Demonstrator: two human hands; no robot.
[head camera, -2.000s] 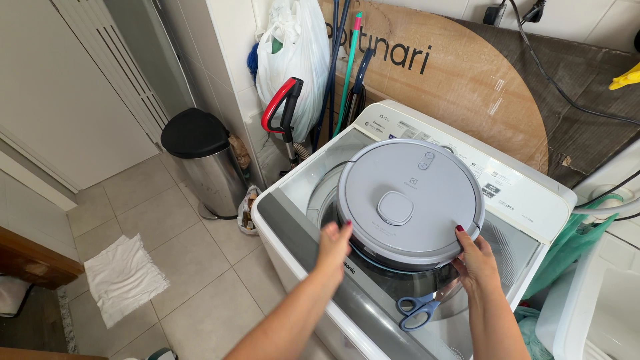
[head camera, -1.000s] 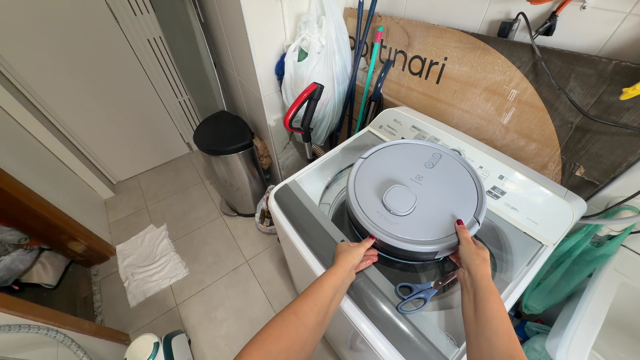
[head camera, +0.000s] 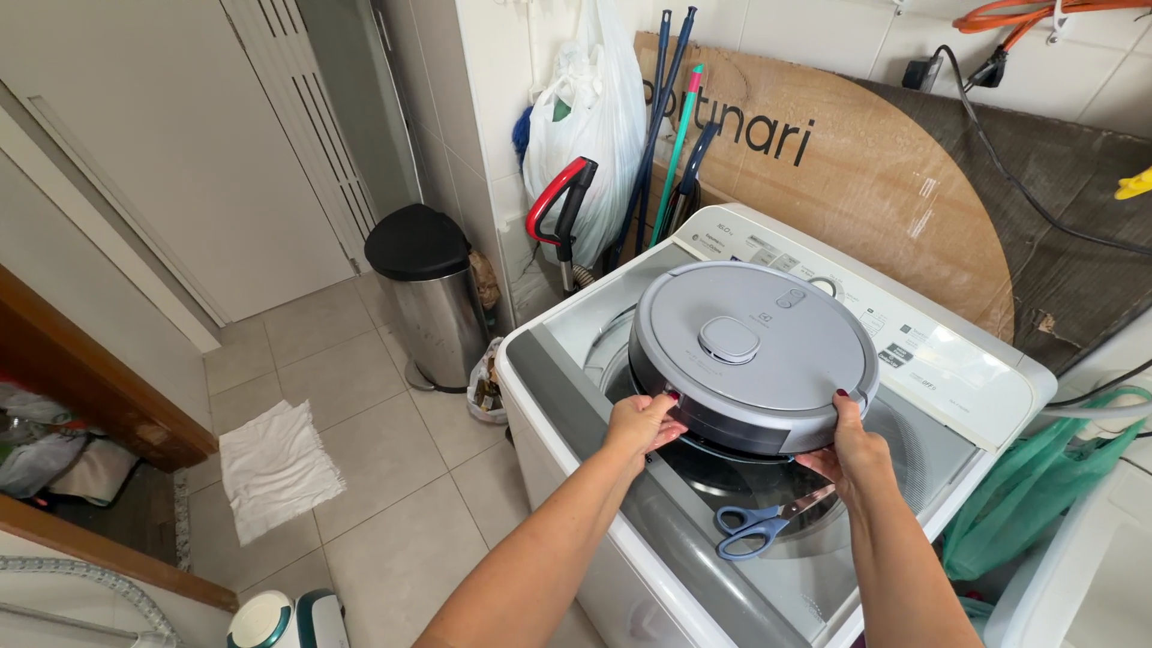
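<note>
A round grey Electrolux robot vacuum cleaner (head camera: 765, 360) is over the glass lid of a white top-loading washing machine (head camera: 954, 369), its front edge slightly raised. My left hand (head camera: 641, 425) grips its dark side at the front left, thumb on the side. My right hand (head camera: 850, 445) holds the front right edge, thumb on top and fingers beneath. Scissors with blue handles (head camera: 751, 531) lie on the lid below the vacuum, blades pointing toward my right hand. The vacuum's underside is hidden.
Behind the machine lean a large cardboard sheet (head camera: 864, 162) and several broom handles. To the left stand a steel pedal bin (head camera: 432, 315) and a red-and-black handle (head camera: 562, 202). A white cloth (head camera: 279, 468) lies on the tiled floor. A green plastic bag (head camera: 1017, 504) hangs at the right.
My left hand, near the vacuum's front left side with fingers apart two seconds ago, has closed on its edge. The view has shifted somewhat to the left.
</note>
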